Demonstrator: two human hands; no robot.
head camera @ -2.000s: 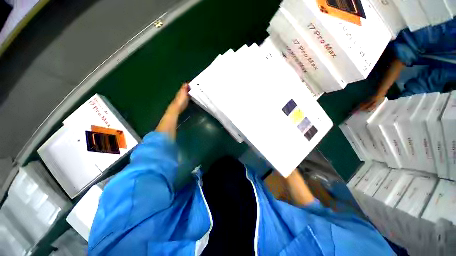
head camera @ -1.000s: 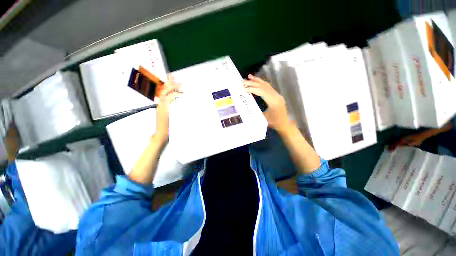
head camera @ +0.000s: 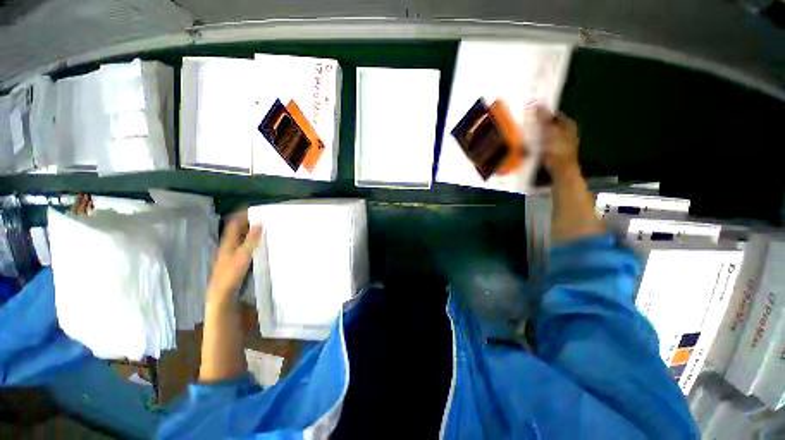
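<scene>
A white box lid with the black-and-orange picture is at the upper right, slightly tilted and blurred. My right hand, also blurred, holds it by its right edge. An open, plain white box base lies just left of it on the green belt. White inner trays are stacked near my lap. My left hand is at their left edge, fingers apart, with its fingertips by the upper left corner; whether they touch is unclear.
Another open base and a picture lid lie side by side at upper left. White stacks stand beyond them, with soft white liners nearer. Finished boxes are at right. A blue-clad worker's sleeve shows at left.
The box with the coloured blocks has left my hands. My right hand has moved up and right and now holds a picture lid; my left hand has moved left to the inner trays.
</scene>
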